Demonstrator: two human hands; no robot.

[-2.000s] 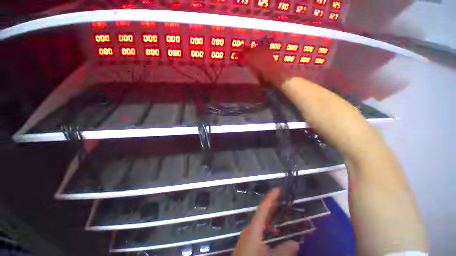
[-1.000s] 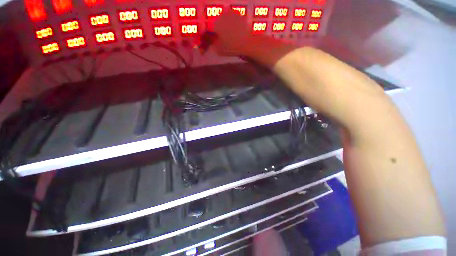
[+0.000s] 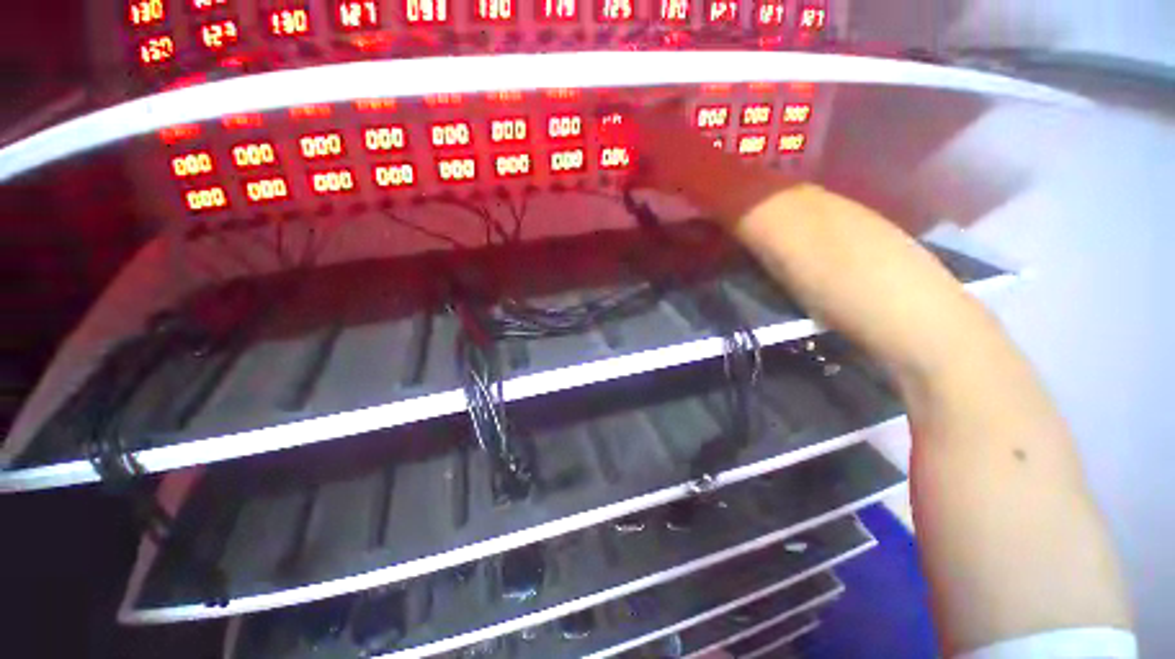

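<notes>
My right hand [image 3: 683, 165] reaches over the upper ribbed shelf [image 3: 387, 337] to the red-lit back panel [image 3: 425, 196], at the right part of the digit rows. It is dark and blurred, and its fingertips are hard to make out. A dark cable [image 3: 640, 213] hangs just below the fingers; I cannot tell if they hold it. Thin black leads enter the panel under the readouts [image 3: 456, 169], most showing 000. Cable bundles [image 3: 487, 409] hang over the white shelf edge at the left, middle and right. My left hand is not in view.
A white-edged shelf [image 3: 541, 67] crosses above my right hand, with more red readouts over it. Several ribbed shelves [image 3: 335, 496] are stacked below, with small dark devices [image 3: 522, 577] on the lower ones. A blue shape [image 3: 883, 599] is low at the right, beside a pale wall [image 3: 1095, 322].
The view has tilted up since one second ago, showing the upper shelf edge again. My right hand has moved right along the panel. My left hand, visible two seconds ago, has left view.
</notes>
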